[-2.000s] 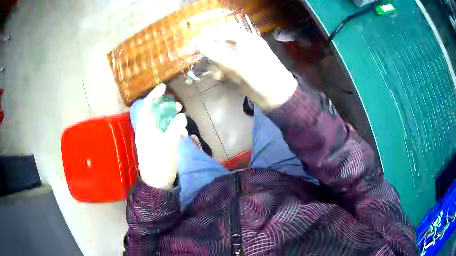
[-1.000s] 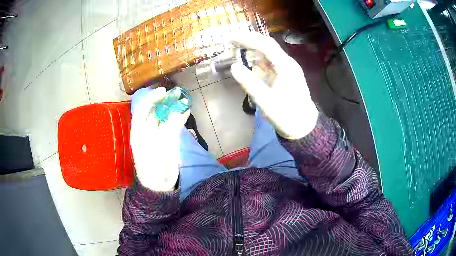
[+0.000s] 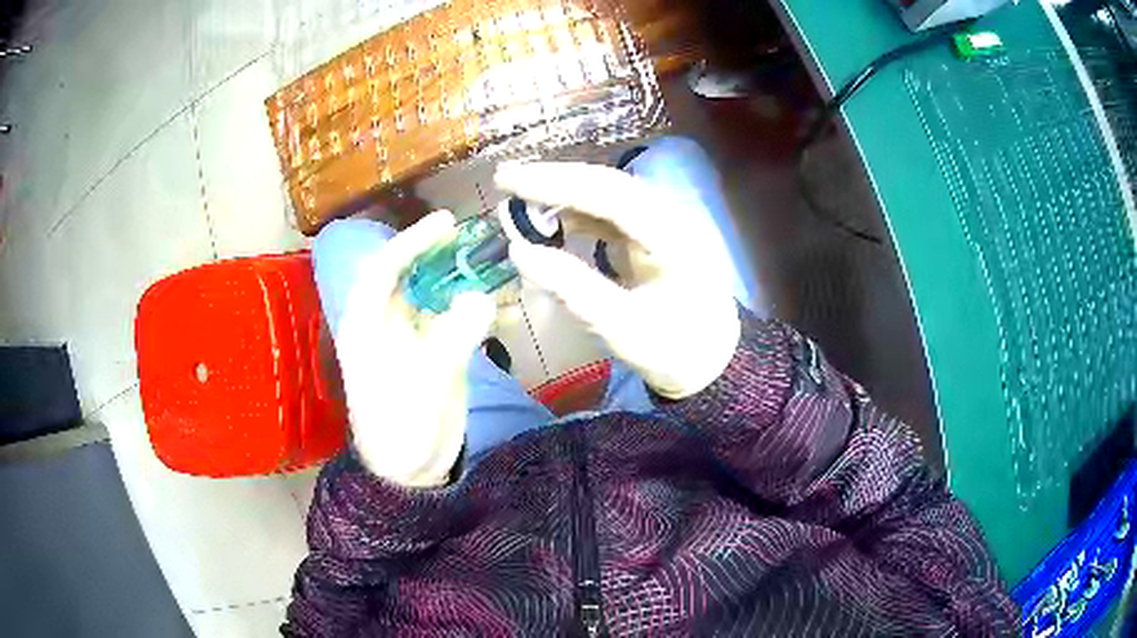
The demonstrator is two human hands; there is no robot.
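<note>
My left hand (image 3: pixel 412 349), in an off-white glove, holds a teal translucent cylinder body (image 3: pixel 436 274) between thumb and fingers over my lap. My right hand (image 3: pixel 648 268), also gloved, holds a round end piece (image 3: pixel 534 223) with a black rim and pale centre between thumb and fingertips. The end piece is at the right end of the teal body. I cannot tell whether the two are joined. The rest of the body is partly hidden by my left fingers.
A red stool (image 3: pixel 218 368) stands at the left. A clear blister tray (image 3: pixel 561 81) lies on a brown surface (image 3: pixel 362 125) ahead. The green bench (image 3: pixel 898 206) at the right bears more clear trays (image 3: pixel 1022 262), a black cable and a blue tray (image 3: pixel 1060 580) with metal parts.
My right hand has moved left and down with the end piece, up to the teal body. My left hand still holds the body, now turned towards the right hand.
</note>
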